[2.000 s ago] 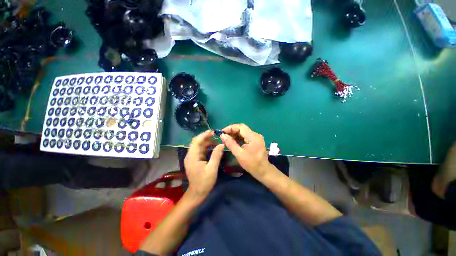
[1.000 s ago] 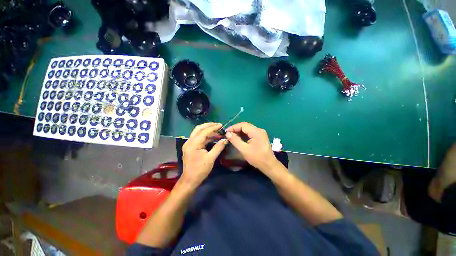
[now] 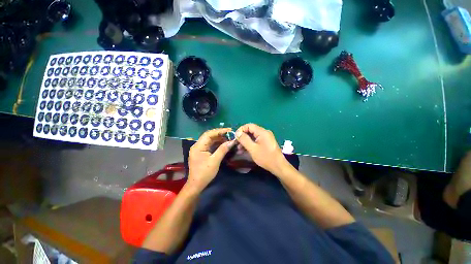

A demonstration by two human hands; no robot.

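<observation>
My left hand (image 3: pixel 207 155) and my right hand (image 3: pixel 260 148) meet at the bench's front edge. Their fingertips hold a small round module (image 3: pixel 231 135) between them, dark with a pale rim. A small pale tip, perhaps the end of its lead, shows just above the left fingertips. The fingers hide part of the module. Two glossy black dome housings, an upper one (image 3: pixel 192 72) and a lower one (image 3: pixel 200 104), stand open side up beyond my left hand. Another black housing (image 3: pixel 296 73) stands open side up farther right.
A white foam tray (image 3: pixel 168 98) of round dark parts lies at the left. Black shells (image 3: pixel 111 33) and crumpled whitish wrap (image 3: pixel 268 26) lie at the back. A red wire bundle (image 3: pixel 355 73) lies right, a small white piece (image 3: pixel 288 147) at the front edge. A red stool (image 3: pixel 147 216) stands below.
The hands stay together at the edge. The thin lead, which pointed up to the right a second ago, no longer shows at length. The module now shows its round face. The view has shifted slightly.
</observation>
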